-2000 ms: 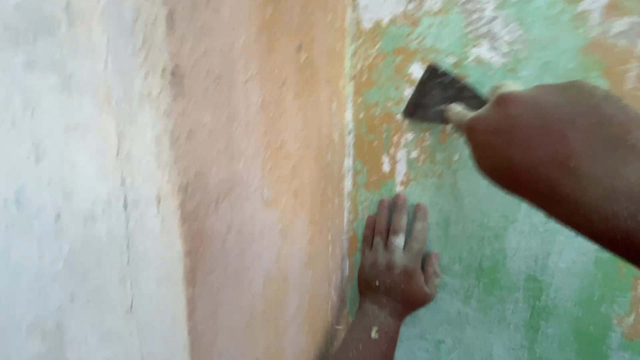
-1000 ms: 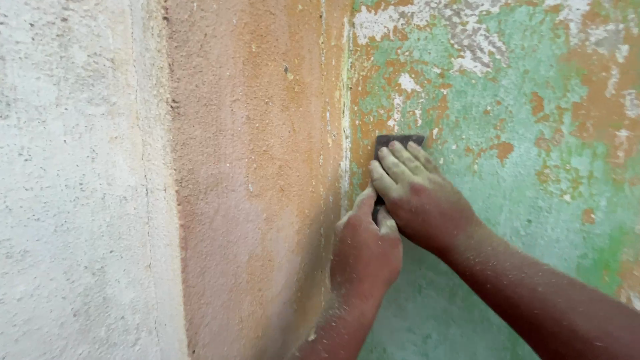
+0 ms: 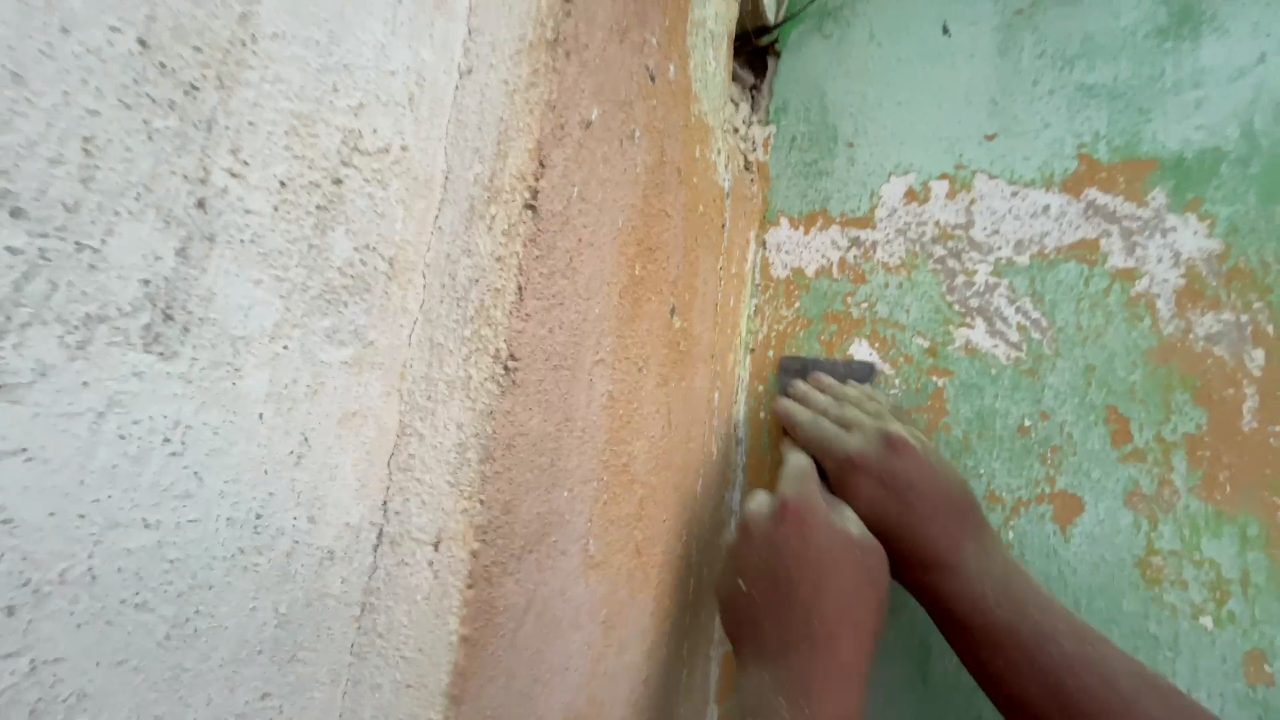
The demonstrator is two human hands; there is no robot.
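Against the peeling green wall (image 3: 1130, 420), right beside the corner, lies the dark blade of a paint scraper (image 3: 825, 370). My right hand (image 3: 880, 450) rests on the scraper from the right, its fingers stretched over the lower part of the blade. Just below it, my left hand (image 3: 805, 570) is closed around what appears to be the handle, which both hands mostly hide. The two hands touch. Orange paint and pale plaster patches (image 3: 1000, 225) show through the green above and to the right of the blade.
A pink and orange wall strip (image 3: 600, 380) meets the green wall at a vertical corner. Farther left stands a rough whitish wall (image 3: 200, 400) with a long crack. At the top of the corner is a broken hole (image 3: 755, 65) with a dark wire or strand near it.
Two seconds ago my left hand lay flat on the wall while my right hand held the scraper higher up; now both are on the scraper at the corner. The view has shifted upward.
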